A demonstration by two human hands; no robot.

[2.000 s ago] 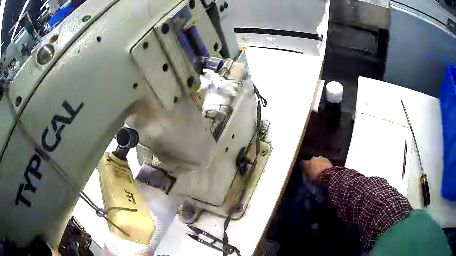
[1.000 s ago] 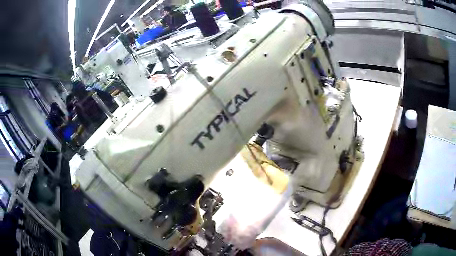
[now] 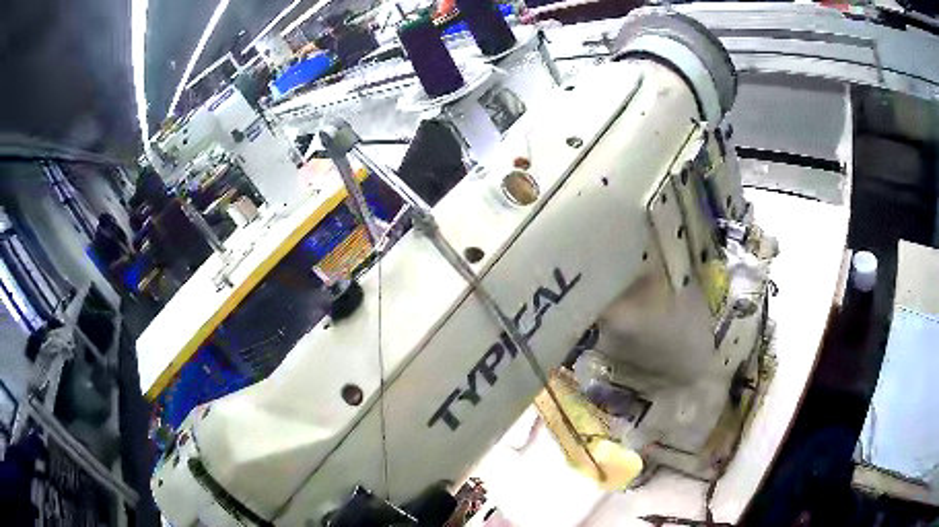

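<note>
The cream sewing machine arm, marked TYPICAL, runs diagonally across the view. Its dark tension parts are cut off by the bottom edge, and the needle area is out of the picture. A thin thread hangs in front of the arm. A yellow block-like item lies under the arm, beside a brightly lit pale surface. Neither my left hand nor my right hand can be made out.
The handwheel is at the arm's upper end. Dark thread cones stand behind it, near a bent metal thread guide. A yellow-edged table is behind left. A white-capped container and pale side table are at right.
The view has swung left and up, so the machine sits further right. The plaid sleeve with the green cover and the hand seen at right earlier have left the picture.
</note>
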